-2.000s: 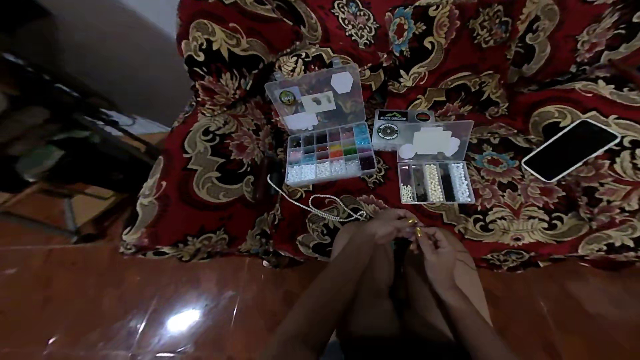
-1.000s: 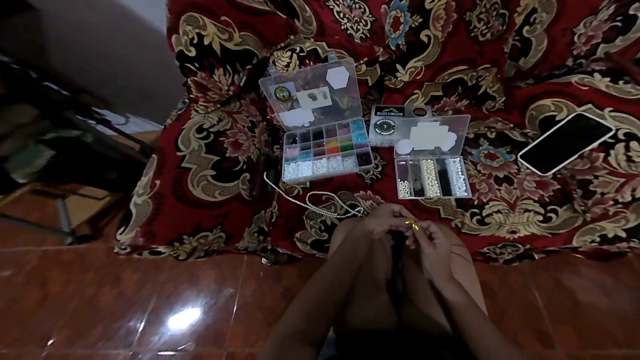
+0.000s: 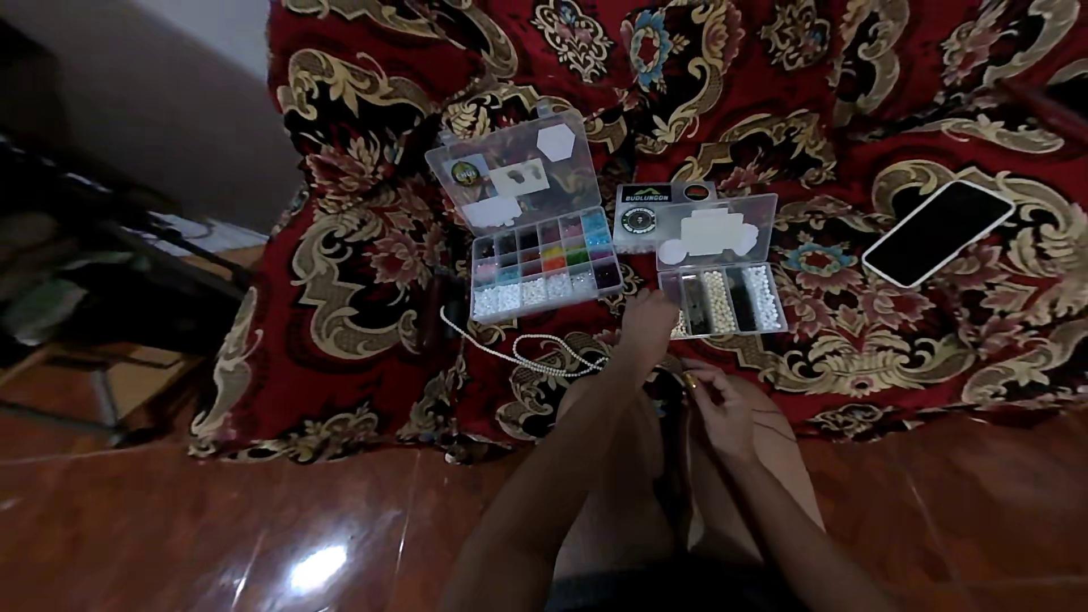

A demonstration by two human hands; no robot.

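My left hand (image 3: pixel 650 321) reaches to the left end of the small open bead box (image 3: pixel 733 337), its fingertips at the leftmost compartment of cream beads; whether it pinches one is hidden. Over my knees, my right hand (image 3: pixel 721 408) holds a small gold-coloured item (image 3: pixel 689 381) between thumb and finger. The small box has cream, dark and white beads in long compartments. To its left stands a larger open clear plastic bead organizer (image 3: pixel 544 263) with many colours. A strand of small white beads (image 3: pixel 544 367) lies in loops on the patterned cloth, running toward my left forearm.
Behind the small box lies a closed clear plastic case (image 3: pixel 633 235) with stickers. A white-edged smartphone (image 3: pixel 937 233) rests at the right on the red patterned cloth (image 3: pixel 858 357). A dark metal frame (image 3: pixel 110 382) stands at far left above the glossy tiled floor (image 3: pixel 170 527).
My left hand has left my right hand and moved forward to the small bead box. My right hand stays over my knees with the gold-coloured item.
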